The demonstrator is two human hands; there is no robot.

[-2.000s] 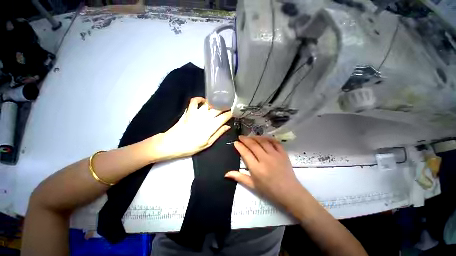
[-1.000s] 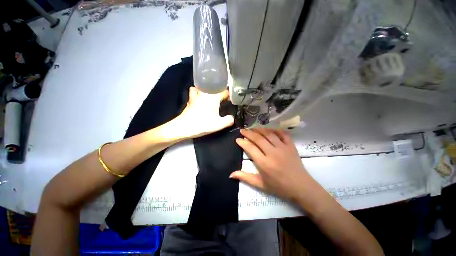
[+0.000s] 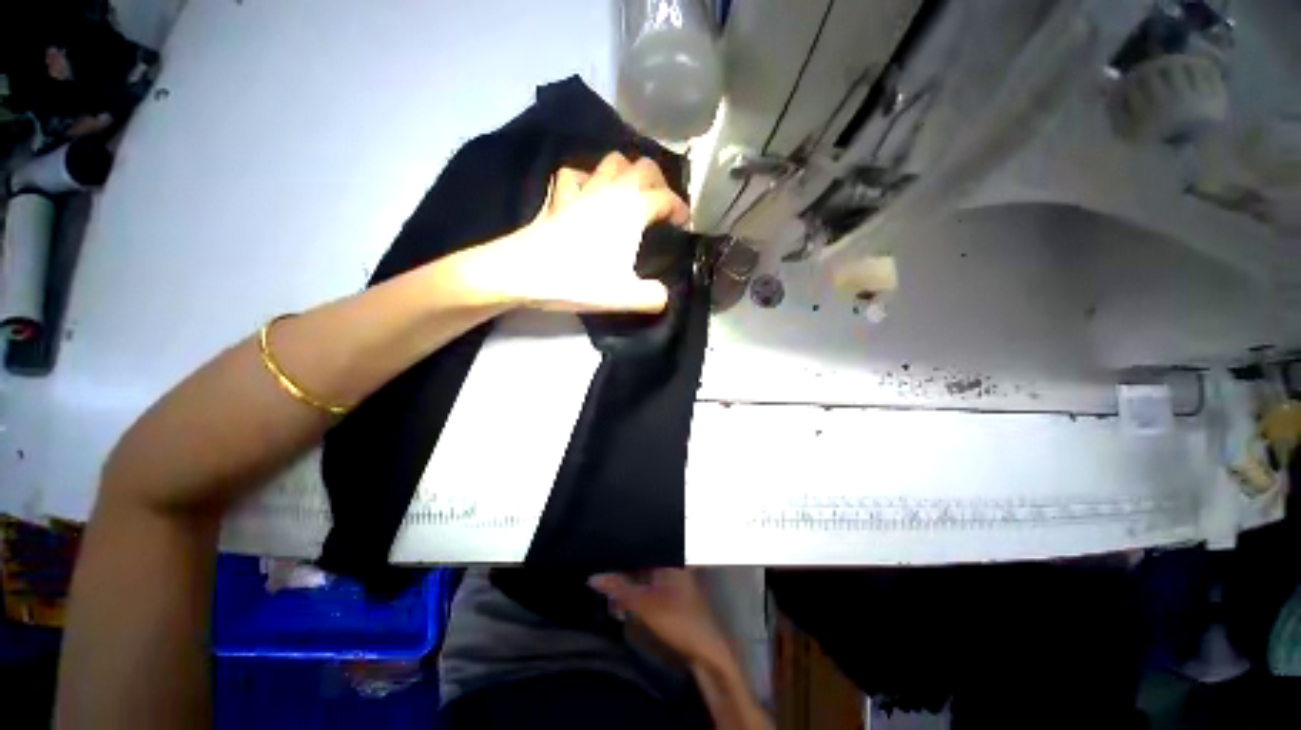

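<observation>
A black garment piece (image 3: 628, 442) lies on the white sewing table as two strips with table showing between them, and hangs over the near edge. My left hand (image 3: 606, 235) rests on it just left of the presser foot (image 3: 705, 257), thumb and fingers spread around a raised fold, apparently pinching it. My right hand (image 3: 656, 606) is below the table's near edge, at the lower end of the cloth; its fingers are partly hidden, and its hold is unclear. The off-white machine head (image 3: 985, 129) stands at the right.
A translucent rounded guard (image 3: 669, 72) hangs above my left hand. A white thread cone (image 3: 26, 264) lies at the far left. Ruler marks (image 3: 927, 513) run along the near edge. A blue crate (image 3: 328, 613) is below the table. A small pale block (image 3: 866, 277) sits right of the foot.
My right hand has left the cloth by the foot and moved down below the table edge. My left hand stays near the foot, with the cloth bunched beside it. The camera view has shifted.
</observation>
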